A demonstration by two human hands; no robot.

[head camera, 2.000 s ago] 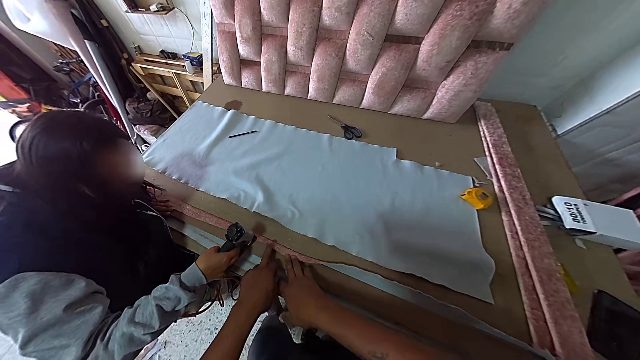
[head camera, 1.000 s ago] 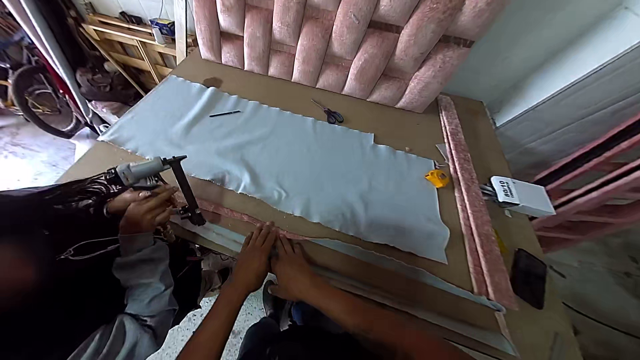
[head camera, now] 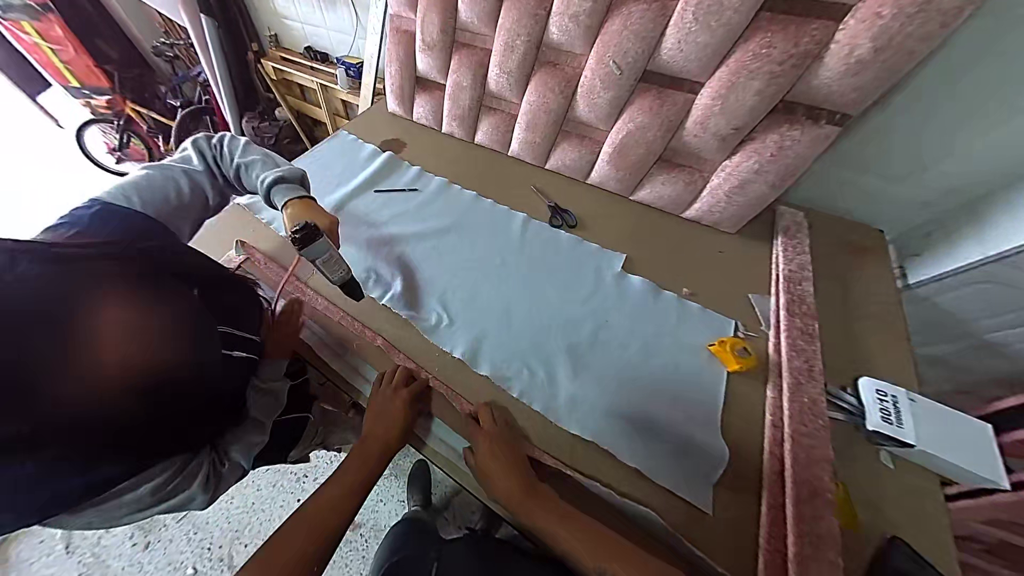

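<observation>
Both of my hands are at the near edge of the board-topped table. My left hand (head camera: 394, 408) presses on a strip covered in pink fabric (head camera: 360, 330) with its fingertips. Farther right along the same strip, my right hand (head camera: 498, 448) grips its edge between thumb and fingers. Just beyond the strip a large piece of pale blue-grey fabric (head camera: 512, 304) lies flat, with a dark pen (head camera: 396, 190) on it. To the left a co-worker's hand (head camera: 310, 218) holds a pneumatic staple gun (head camera: 326, 260) over the strip's far end; the co-worker's other hand (head camera: 282, 328) rests by the strip.
Scissors (head camera: 558, 214) lie behind the fabric, and a yellow tape measure (head camera: 732, 354) at its right end. Pink padded strips (head camera: 792, 384) and a white box (head camera: 932, 432) are at the right. A pink woven-look upholstered panel (head camera: 592, 96) stands at the back. The co-worker leans in from the left.
The co-worker's staple gun has swung from upright beside the table to nose-down above the strip, with that arm now reaching over the table. My hands stay at the strip.
</observation>
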